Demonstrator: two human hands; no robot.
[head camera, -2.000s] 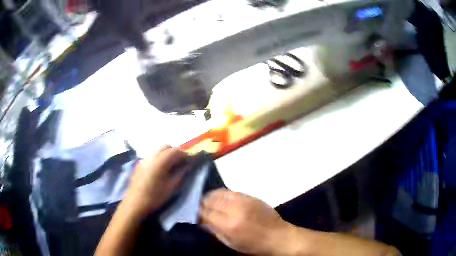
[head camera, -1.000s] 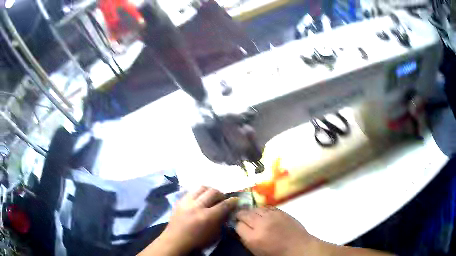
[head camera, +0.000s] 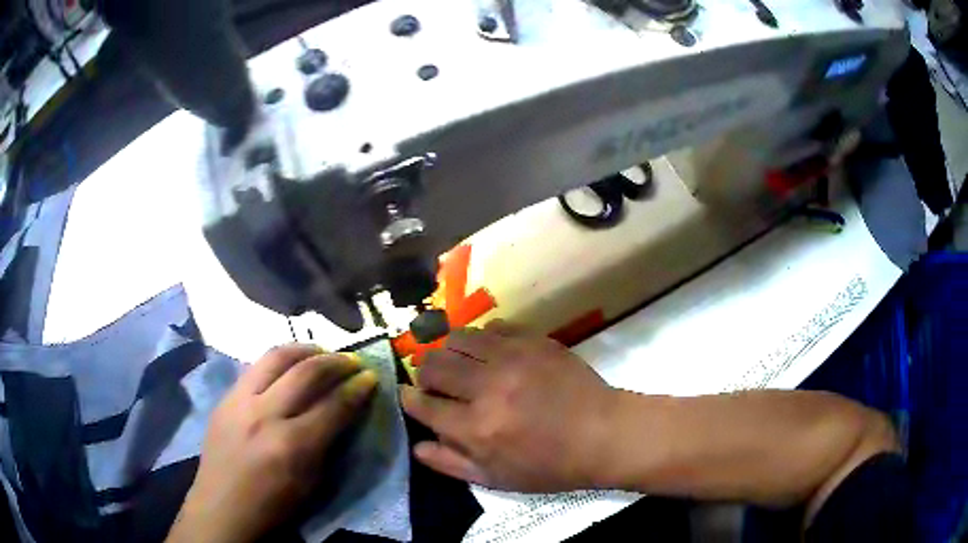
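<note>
A grey-blue cloth piece (head camera: 380, 467) with a dark edge lies in front of the presser foot and needle area (head camera: 377, 310) of the white sewing machine (head camera: 531, 138). My left hand (head camera: 281, 424) is closed on its left side, thumb and finger pinching it near the foot. My right hand (head camera: 510, 408) lies palm down, fingers bent, at the cloth's right edge beside the foot; its fingertips are partly hidden, and whether it grips is unclear. Dark cloth (head camera: 441, 509) lies below the hands.
Black-handled scissors (head camera: 607, 197) lie under the machine arm. Orange tape (head camera: 467, 302) marks the bed. Grey and dark panels (head camera: 127, 403) spread at left. A printed scale (head camera: 807, 329) runs along the table. Blue plastic (head camera: 934, 371) stands at lower right.
The view has moved closer to the machine head. The grey-blue cloth, mostly covered by my hands one second ago, now shows between them. My right hand has come up beside the presser foot.
</note>
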